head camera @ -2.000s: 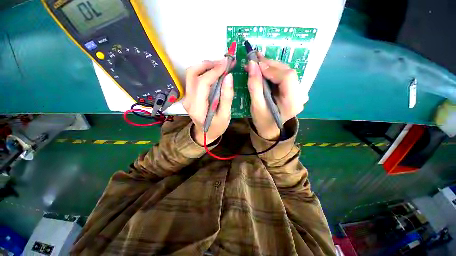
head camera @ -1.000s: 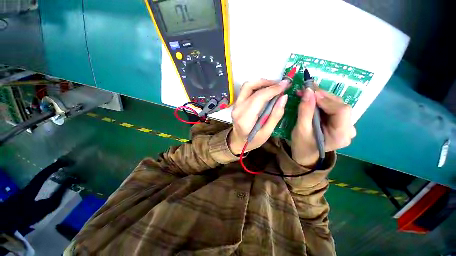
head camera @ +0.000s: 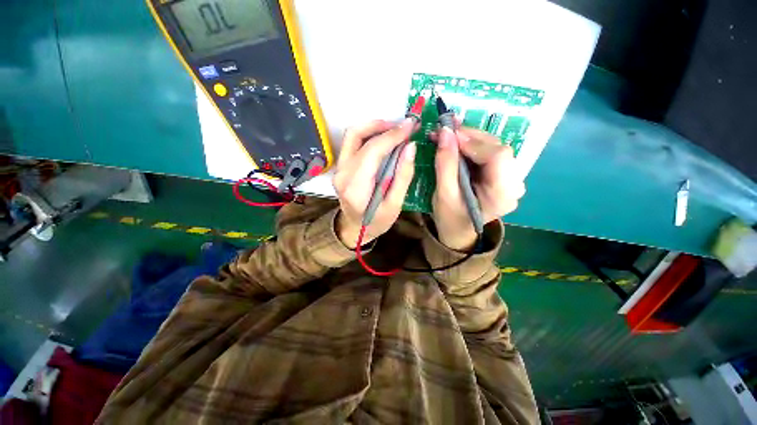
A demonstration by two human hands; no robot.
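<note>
A green printed circuit board lies on a white sheet. My left hand holds the red test probe like a pen, its red end at the board's upper left. My right hand holds the black test probe, its black end close beside the red one. The hands cover part of the board; whether the tips touch it cannot be told. The digital multimeter lies left of the board, its screen reading "OL". Red and black leads hang below the hands.
The teal bench edge runs across the view. A small white stick and a pale yellow-green object are at the right. A dark surface is at upper right. An orange-red object stands below on the green floor.
The view shifted and tilted, then swung most of the way back. Both hands keep their probes close together at the board's upper left. The screen still reads "OL".
</note>
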